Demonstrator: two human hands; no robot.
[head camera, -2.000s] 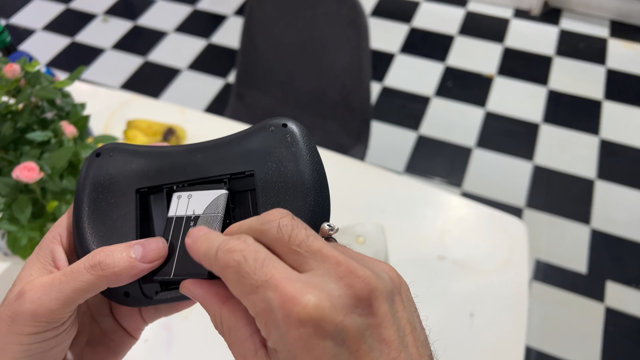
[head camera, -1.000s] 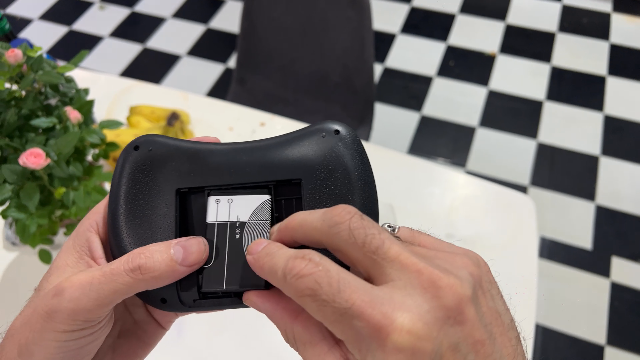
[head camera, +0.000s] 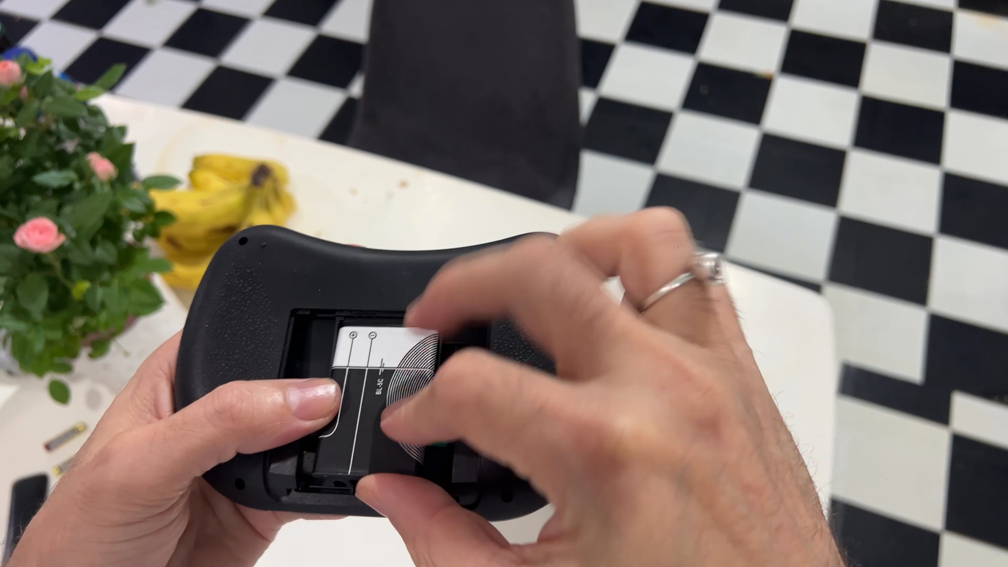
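A black plastic handheld device (head camera: 260, 291), perhaps a game controller, is held back side up with its battery compartment uncovered. Inside the compartment lies a flat black-and-white rechargeable battery (head camera: 346, 402), slightly askew. My left hand (head camera: 205, 441) grips the device's left side, its thumb resting on the battery's left edge. Over the right part of the device is my right hand (head camera: 614, 394), blurred, with a ring on one finger; one fingertip touches the battery's face, and the thumb is at the compartment's lower edge. That hand hides much of the device's right side.
A potted plant with pink roses (head camera: 71, 236) stands at the left, beside a bunch of bananas (head camera: 228, 205) on the white table (head camera: 331, 173). A small cylindrical battery (head camera: 65, 436) and a dark object (head camera: 28, 504) lie at lower left. Beyond the table is a dark chair (head camera: 472, 94).
My right hand's index finger has lifted and bent above the battery's upper right edge. The battery sits straighter in the compartment than two seconds ago. The device has turned more level.
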